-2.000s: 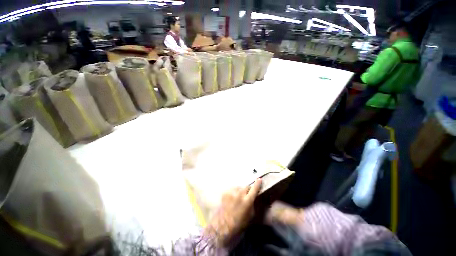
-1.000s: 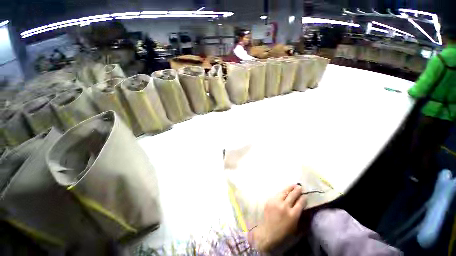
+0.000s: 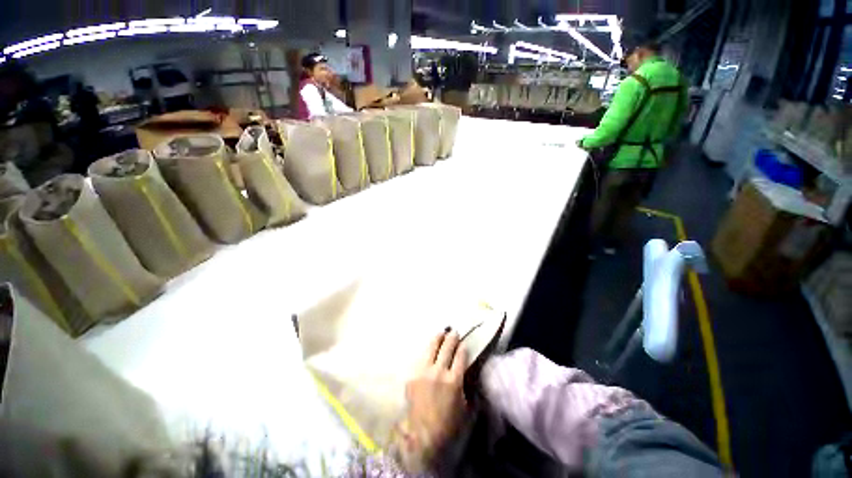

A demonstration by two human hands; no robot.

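Observation:
A taupe bag body [image 3: 350, 364] lies flat on the white table in front of me, its mouth towards the right. A yellow line runs down its left part, and a small dark dot shows near the mouth. My left hand [image 3: 434, 401] lies on the bag by the mouth, fingers pointing up, thumb hidden. My right sleeve [image 3: 551, 397] reaches to the mouth from the right. My right hand is hidden there; whether it is inside the bag I cannot tell.
Upright bags [image 3: 140, 205] line the far table edge [image 3: 523, 131], and another bag [image 3: 65, 392] is close at left. A person in green [image 3: 645, 112] stands at the table's far right end. A pale blue-white padded arm [image 3: 661, 299] and a cardboard box [image 3: 766, 238] are at right.
The view has swung left and back right. The bag stays flat under my left hand. The person in green now faces the table's far end, a hand at its edge.

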